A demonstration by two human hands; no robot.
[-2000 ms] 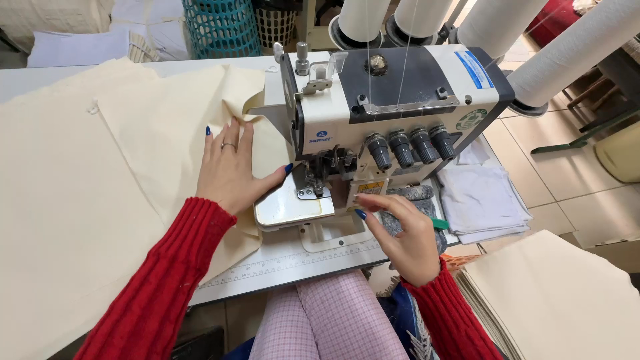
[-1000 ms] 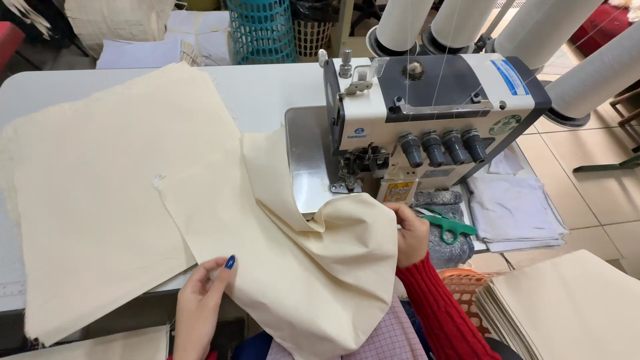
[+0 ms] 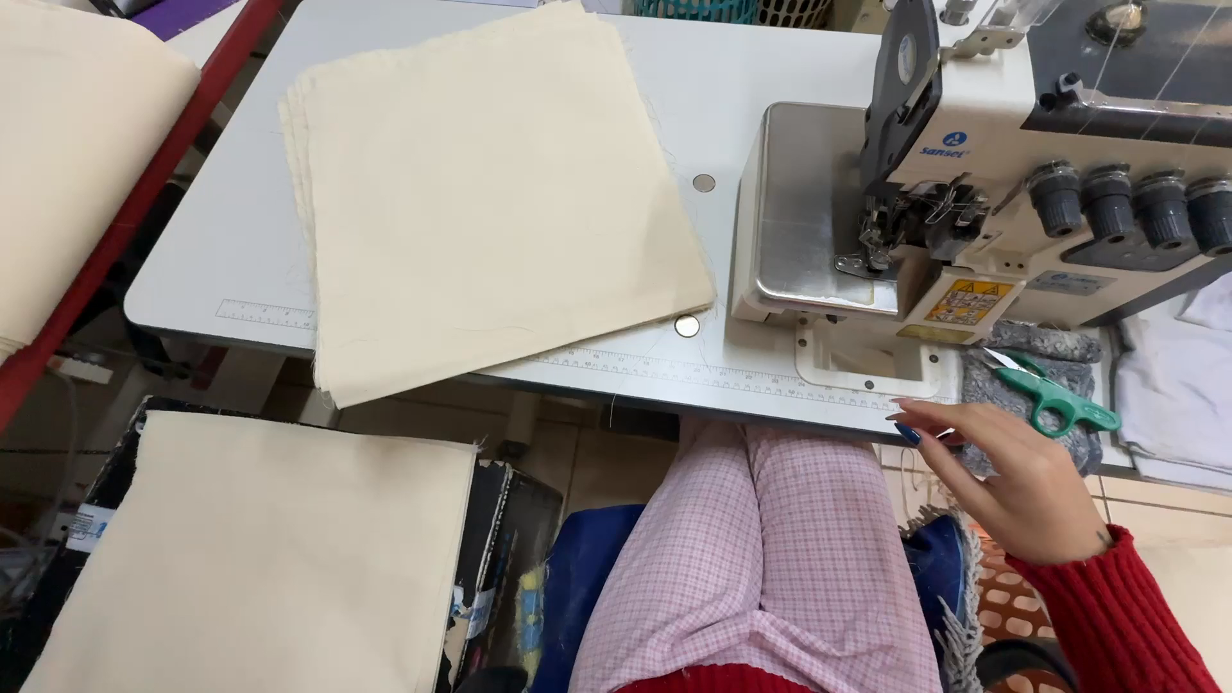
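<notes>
My right hand (image 3: 1011,476) hovers at the front edge of the sewing table, its fingers slightly apart; whether a thread lies between the fingertips I cannot tell. Just beyond it, green-handled thread snips (image 3: 1059,399) rest on a gray fuzzy cloth (image 3: 996,448). The overlock sewing machine (image 3: 962,144) stands above, its metal work plate (image 3: 808,207) bare of fabric. A stack of cream fabric pieces (image 3: 500,202) lies on the table left of the machine. More cream fabric (image 3: 269,549) lies on a black box at lower left. My left hand is outside the frame.
A printed ruler scale (image 3: 751,375) runs along the table's front edge. At far left, cream fabric (image 3: 77,144) overhangs a red bar. White folded cloths (image 3: 1179,385) lie at the right. An orange plastic basket (image 3: 1011,587) stands below my right forearm.
The cream piece that both hands held at the machine is no longer on the work plate or in my right hand. My left hand has left the view, which has swung left.
</notes>
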